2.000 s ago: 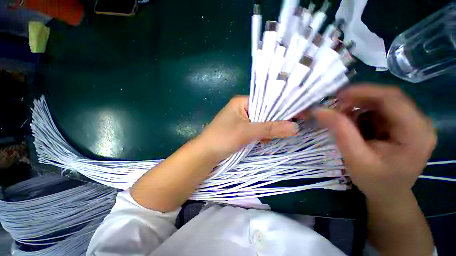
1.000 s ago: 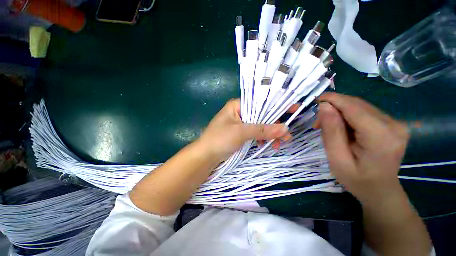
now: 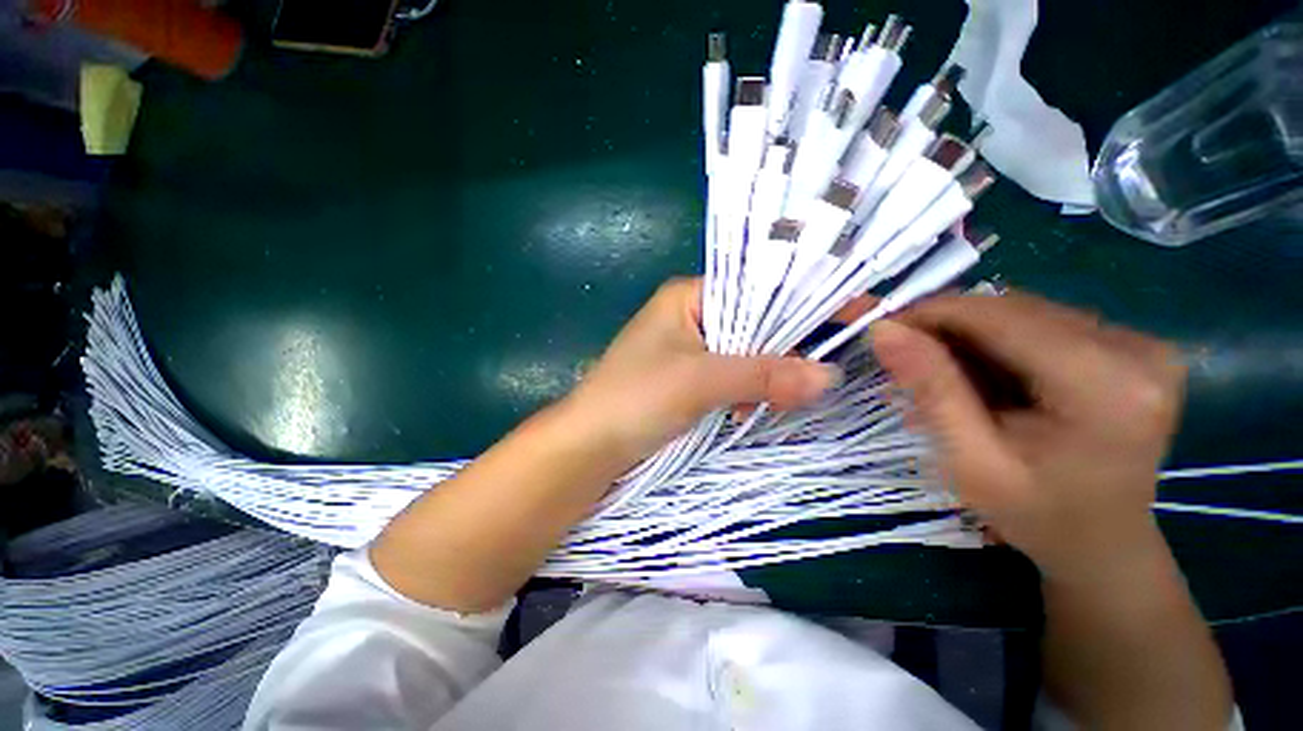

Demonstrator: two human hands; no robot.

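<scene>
My left hand point(image 3: 686, 374) is closed around a fan of white USB cables point(image 3: 800, 214), their metal-tipped plugs pointing up and away from me. My right hand point(image 3: 1029, 414), blurred, is beside the fan's right edge, its thumb and index finger close to the lowest right cable. Whether they grip a cable cannot be seen. A thick white cable bundle point(image 3: 357, 500) runs across the table under my left forearm and hand, its right end partly hidden by my right hand.
A crumpled white strip point(image 3: 1017, 122) and a clear cup point(image 3: 1193, 150) are at upper right. Two loose cords point(image 3: 1243, 511) run off right. A phone point(image 3: 333, 22), orange-red cylinder point(image 3: 179, 32) and yellow note point(image 3: 109, 109) are upper left. Greyish-white cables point(image 3: 157, 614) lie lower left.
The cable fan moved left, then back right a little. My right hand moved left from its earliest place and now sits close to the fan's right edge. My left hand keeps its hold.
</scene>
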